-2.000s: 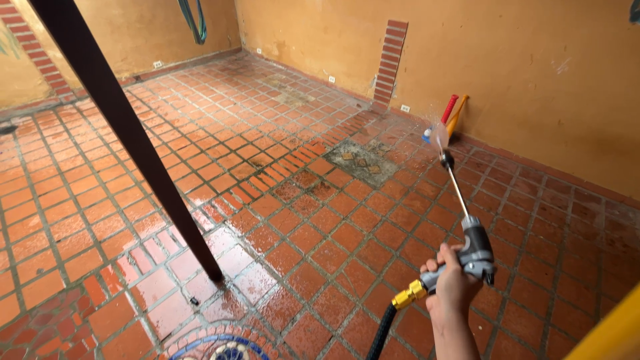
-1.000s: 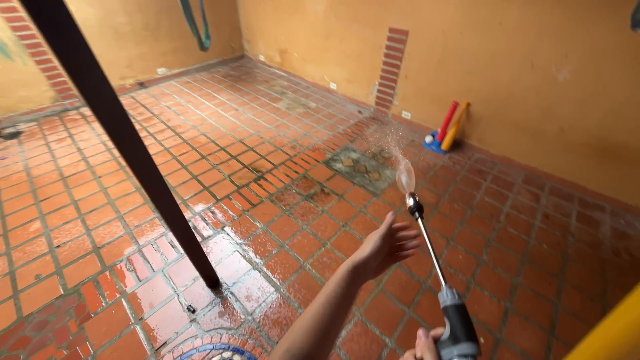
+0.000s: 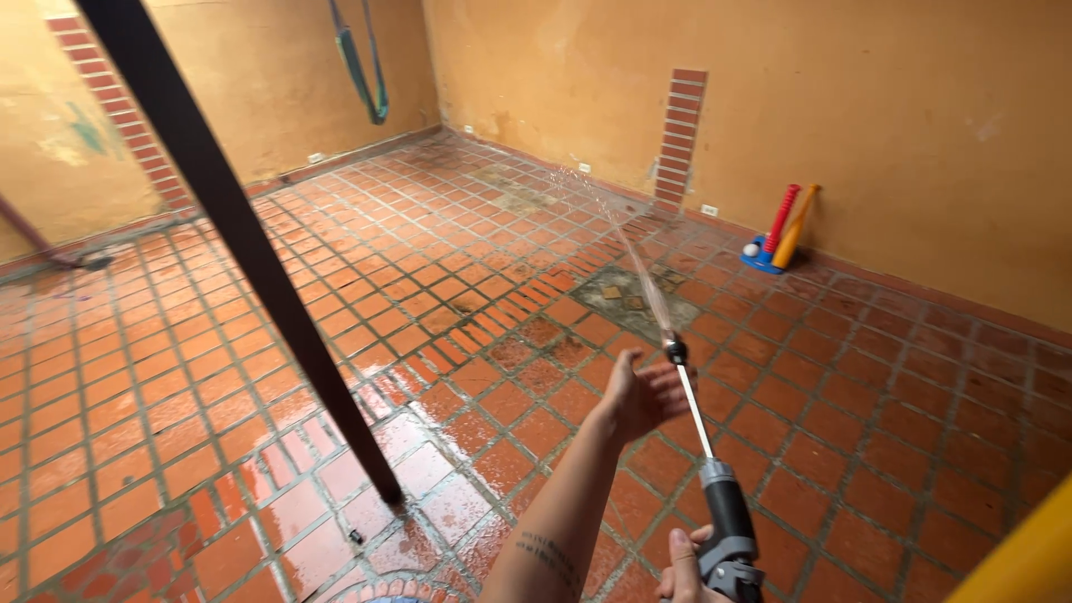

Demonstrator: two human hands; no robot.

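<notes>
In the head view a spray wand (image 3: 729, 511) with a black and grey grip, a thin metal tube and a dark nozzle (image 3: 675, 348) points up and away. My right hand (image 3: 691, 569) is closed around the lower part of its grip, partly cut off by the bottom edge. Water (image 3: 641, 260) shoots from the nozzle toward the far wall and breaks into drops. My left hand (image 3: 649, 394) reaches out just behind the nozzle, fingers apart; whether it touches the tube cannot be told. Beneath lies the wet terracotta tile floor (image 3: 536, 427).
A dark metal post (image 3: 268, 268) stands at left. A blue base with red and yellow plastic bats (image 3: 784, 239) sits by the right wall. A hammock (image 3: 360, 79) hangs at the back. Something yellow (image 3: 1022, 553) crosses the lower right corner. A small black object (image 3: 355, 537) lies near the post.
Two seconds ago only my right hand showed, with the wand and its yellow hose fitting. My left hand has since come in toward the nozzle. The spray, short and wide before, now reaches farther as a narrower stream.
</notes>
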